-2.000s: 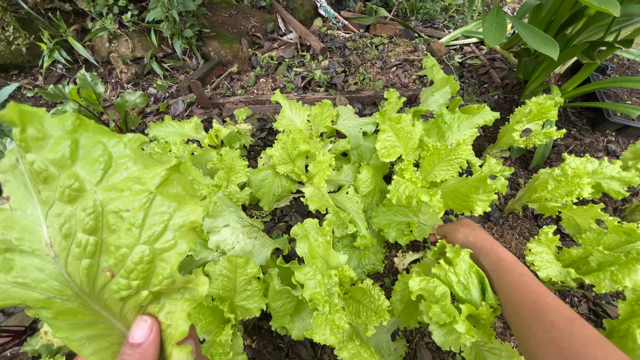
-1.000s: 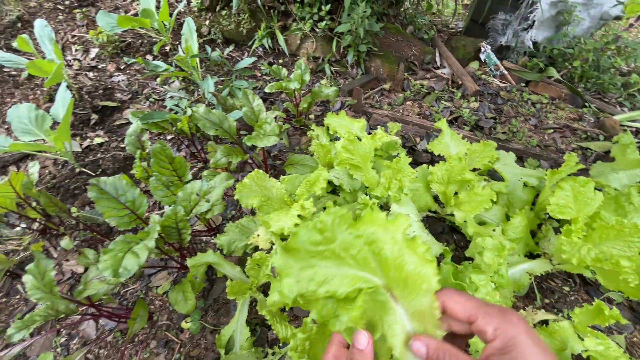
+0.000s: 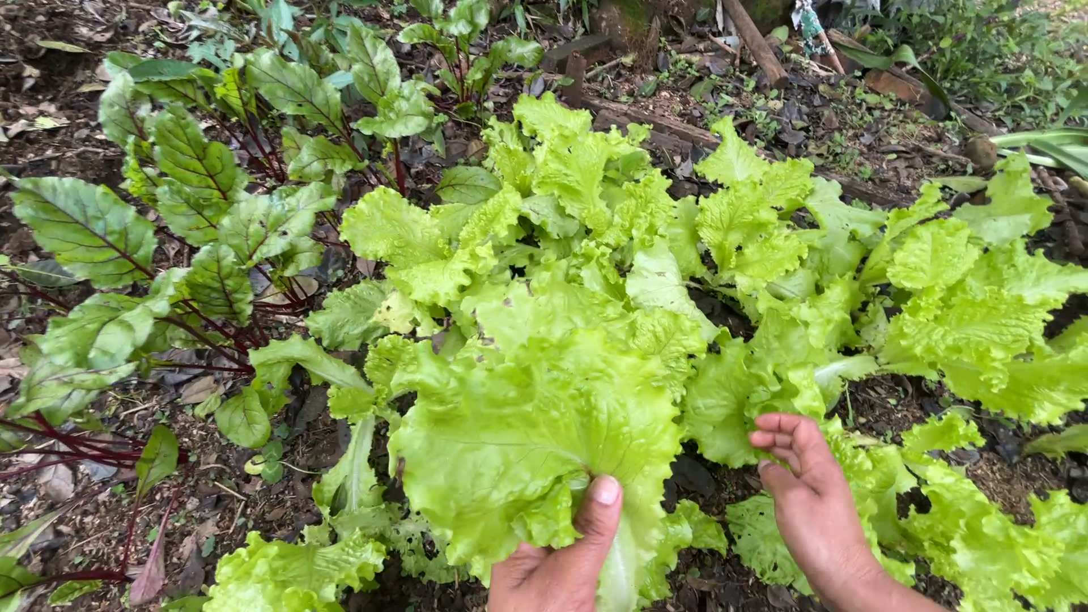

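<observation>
My left hand [image 3: 557, 548], at the bottom centre, grips picked lettuce leaves [image 3: 535, 433] with the thumb on top near their base; how many leaves overlap there I cannot tell. To its right is my right hand [image 3: 803, 493], with nothing seen in it, its fingers slightly curled and the thumb apart, over the growing plants. The fingertips are beside a lettuce leaf [image 3: 722, 399]. Growing lettuce plants [image 3: 586, 178] with frilly light-green leaves spread behind and around both hands.
Beet plants [image 3: 212, 280] with dark red stems grow on the left. Across the back of the bed lies a wooden board [image 3: 663, 127], with a stick [image 3: 755, 42] beyond it. Dark soil [image 3: 195, 527] with dry leaves shows at the lower left.
One second ago both hands were together at the held leaves; now my right hand is apart to the right and my left hand keeps hold. The view has shifted.
</observation>
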